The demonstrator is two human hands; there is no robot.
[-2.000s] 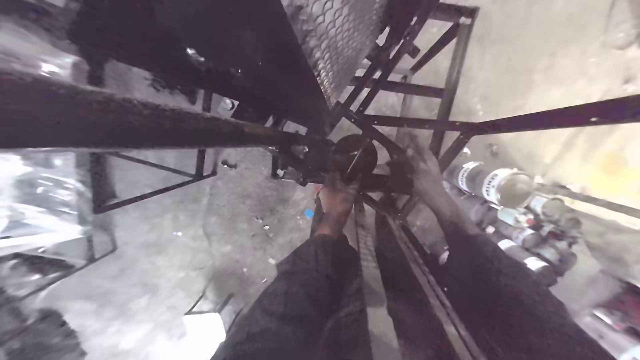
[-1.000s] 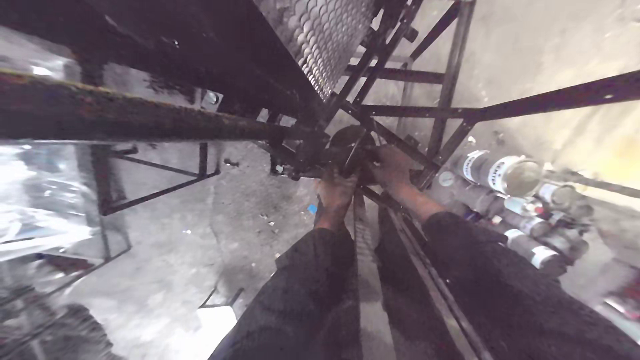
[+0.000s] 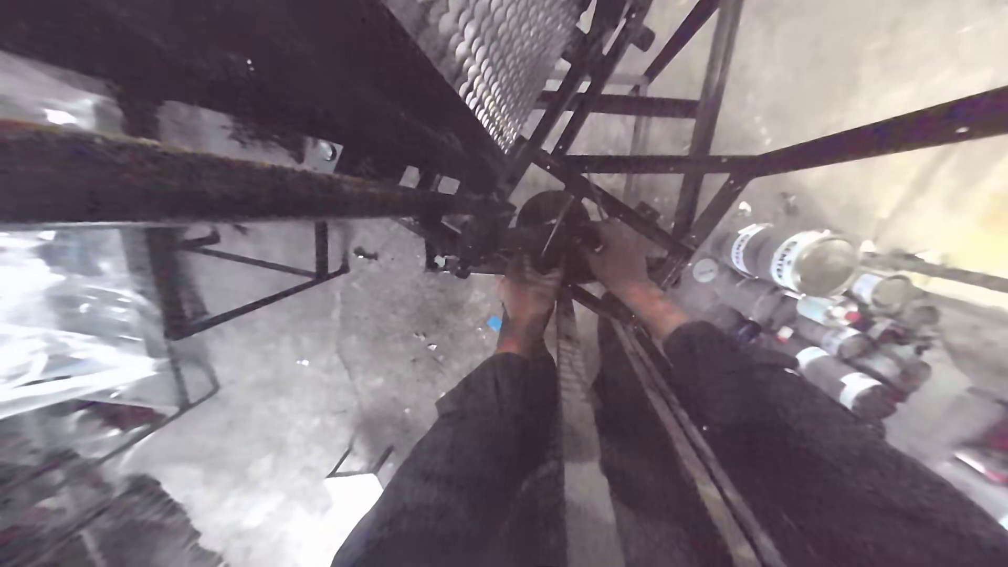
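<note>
Both hands meet at a dark round metal part (image 3: 551,216), like a pulley or wheel, at the middle of a dark metal frame (image 3: 661,164). My left hand (image 3: 529,293) is at its near side, fingers curled against its lower edge. My right hand (image 3: 622,256) is at its right side, fingers bent over a dark piece. Shadow and blur hide the fingertips, so the exact grip of each hand cannot be told. A long flat strip (image 3: 579,441) runs from beneath the part toward my body, between my forearms.
A thick rusty bar (image 3: 236,185) crosses the left side at height. Patterned metal mesh (image 3: 504,63) stands above the hands. Several cans (image 3: 823,264) and bottles lie or stand on the floor at right. Clear plastic sheeting (image 3: 71,315) is at far left.
My right hand has moved left and inward to the round part; two seconds ago it was farther right, by the frame's bars. My left hand stays close to the same part.
</note>
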